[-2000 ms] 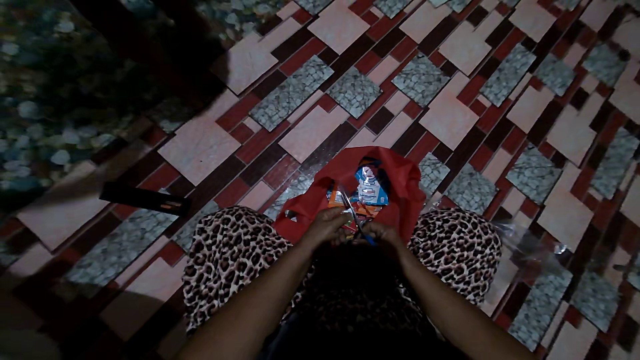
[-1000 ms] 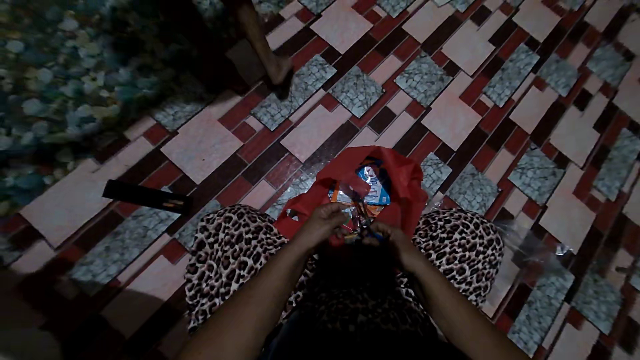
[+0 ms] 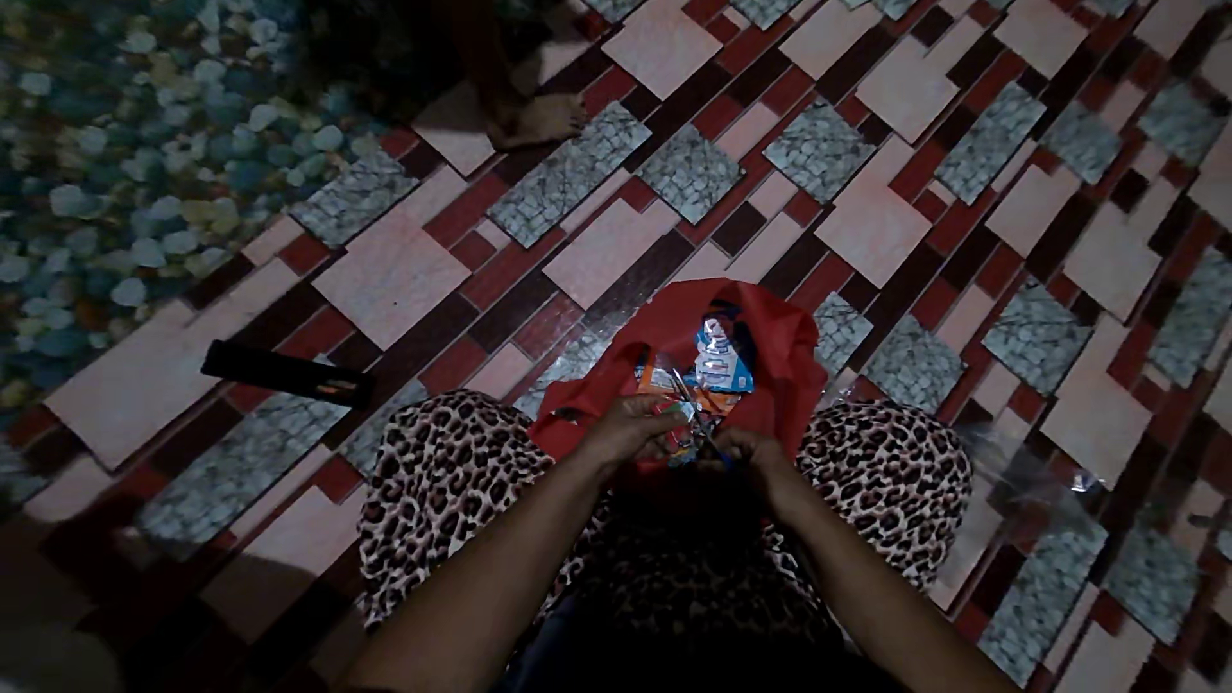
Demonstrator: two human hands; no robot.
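My right hand (image 3: 756,452) grips the handles of a pair of scissors (image 3: 685,390), whose metal blades point up and to the left. My left hand (image 3: 635,428) pinches a small piece of shiny, coloured wrapper (image 3: 681,423) beside the blades. Both hands are over a red cloth or bag (image 3: 664,322) spread between my knees. On the red material lie a blue and white foil packet (image 3: 722,356) and orange wrappers (image 3: 717,399), partly hidden by the scissors and hands. Dim light hides how far apart the blades are.
A long black box (image 3: 287,373) lies on the patterned floor left of my knee. Clear plastic (image 3: 1044,476) lies to the right. Another person's bare foot (image 3: 544,120) rests on the floor ahead. A pebble-patterned surface (image 3: 144,173) fills the upper left.
The other person's foot, seen lifted at the top one second ago, is now further left on the floor. My hands stay over the red material, with small shifts of the scissors.
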